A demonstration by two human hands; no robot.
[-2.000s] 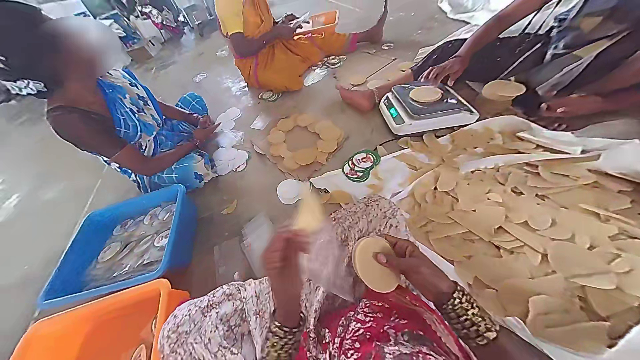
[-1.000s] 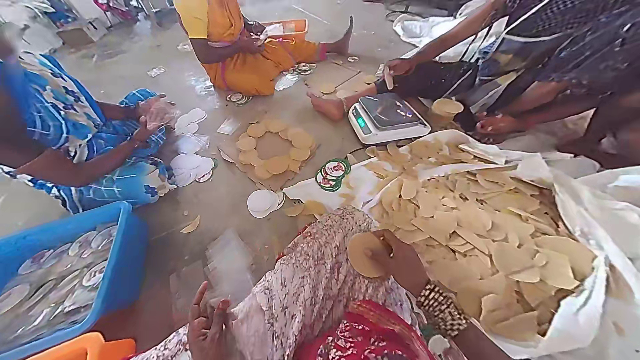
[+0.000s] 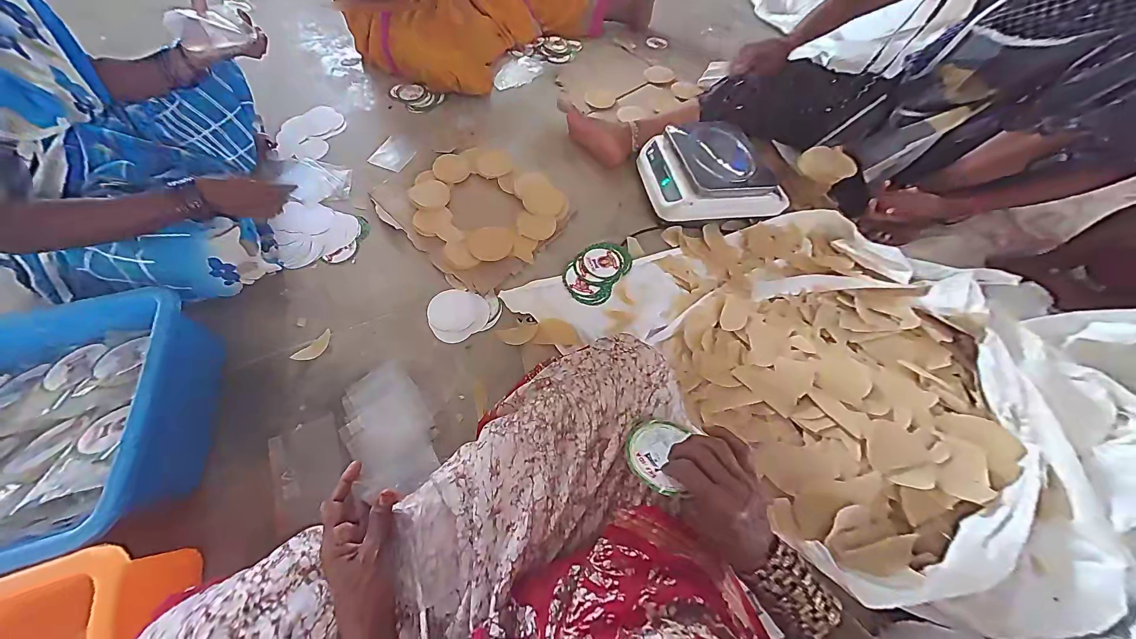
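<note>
My right hand (image 3: 721,493) grips a round printed label with a green rim (image 3: 655,454), above my lap beside the heap of thin tan discs (image 3: 834,390). My left hand (image 3: 357,541) is raised over my leg at the bottom, its fingers apart; a clear plastic bag (image 3: 435,532) seems to hang at its fingers, though its hold is unclear. Flat clear bags (image 3: 389,422) lie on the floor just beyond. A small pile of green-rimmed labels (image 3: 596,271) rests on the white sheet. White discs (image 3: 457,315) lie left of that pile.
A blue crate (image 3: 191,399) with filled bags and an orange crate (image 3: 160,577) stand at the left. A ring of tan discs (image 3: 491,242) lies on cardboard ahead. A digital scale (image 3: 710,206) is at the upper right. Several people sit around, a co-worker's hand (image 3: 244,197) at the left.
My right hand held tan discs in both earlier frames; now a green-rimmed label shows in it. The disc on the scale two seconds ago is gone. The view has shifted.
</note>
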